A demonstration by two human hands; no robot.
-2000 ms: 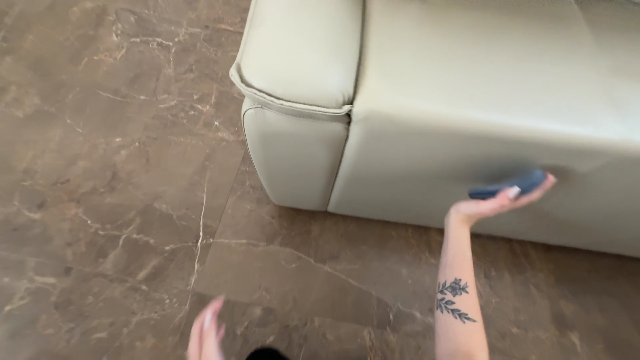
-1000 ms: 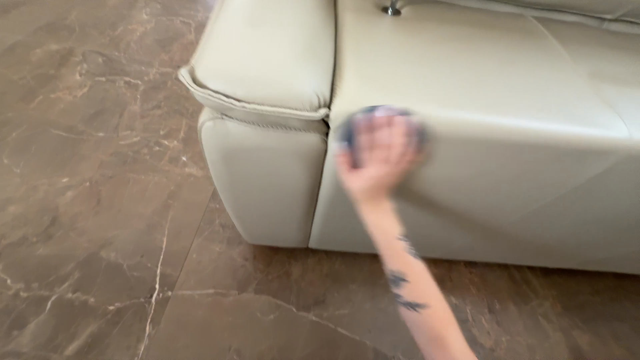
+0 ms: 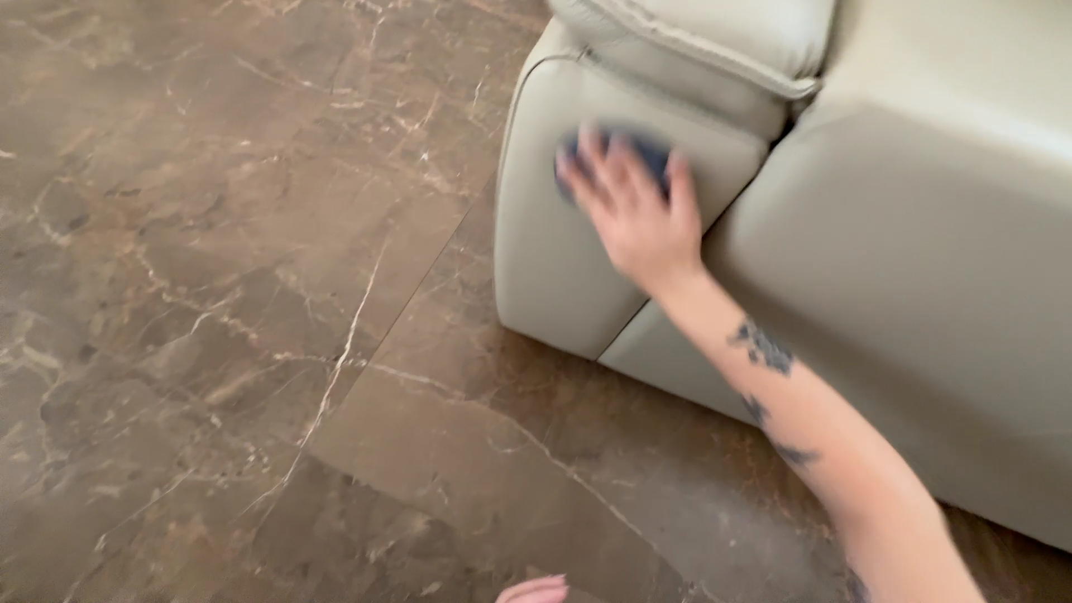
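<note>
My right hand (image 3: 641,209) presses a dark blue, rounded pad (image 3: 641,155) flat against the front panel of a pale leather sofa's armrest (image 3: 544,251). The fingers are spread over the pad, and motion blurs both; whether the pad is cloth or sponge I cannot tell. Just the fingertips of my left hand (image 3: 536,590) show at the bottom edge, over the floor and away from the sofa; what that hand does is hidden.
The sofa's wide front panel (image 3: 879,276) runs off to the right, with a seam between it and the armrest. A piped cushion edge (image 3: 712,50) overhangs the armrest panel. Brown marble-look floor (image 3: 251,293) with pale veins lies left of and below the sofa.
My right hand, with the dark pad, has moved left from the sofa's wide front panel across the seam to the armrest's front. The left fingertips, out of view one second ago, show again.
</note>
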